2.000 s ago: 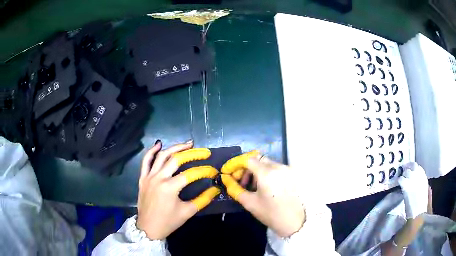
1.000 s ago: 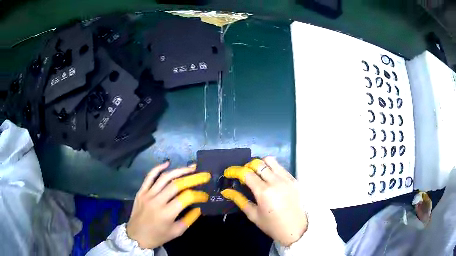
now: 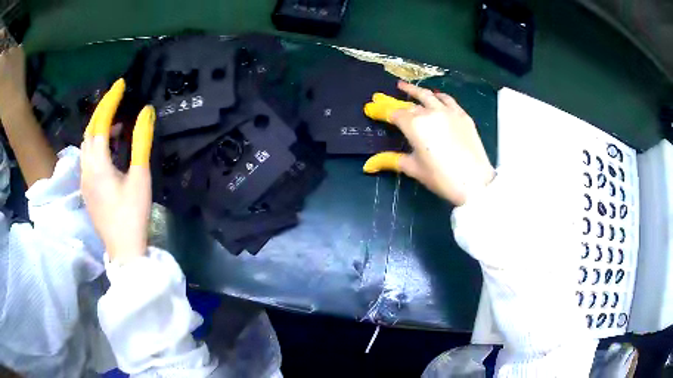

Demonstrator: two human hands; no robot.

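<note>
Flat black covers lie in a loose pile [image 3: 251, 159] at left and centre, with white icons showing. My left hand [image 3: 122, 162], with yellow finger cots, is over the pile's left side, fingers apart, with nothing seen in it. My right hand [image 3: 428, 133] is at the right edge of the separate cover stack [image 3: 339, 103]. Its yellow-cotted fingers lie on the top cover and the thumb is by the lower edge. Whether it grips the cover cannot be told. The front of the table shows no cover.
The white ring tray [image 3: 539, 162] with rows of black rings is at right, partly behind my right sleeve. A second white slab [image 3: 653, 244] stands beyond it. Boxy black units [image 3: 310, 15] lie past the table edge. Another person's arm [image 3: 22, 118] is at far left.
Both hands have left the front of the table. The left moved up and left to the pile, the right moved up to the stack. The cover they worked on is gone from there. The view shifted left.
</note>
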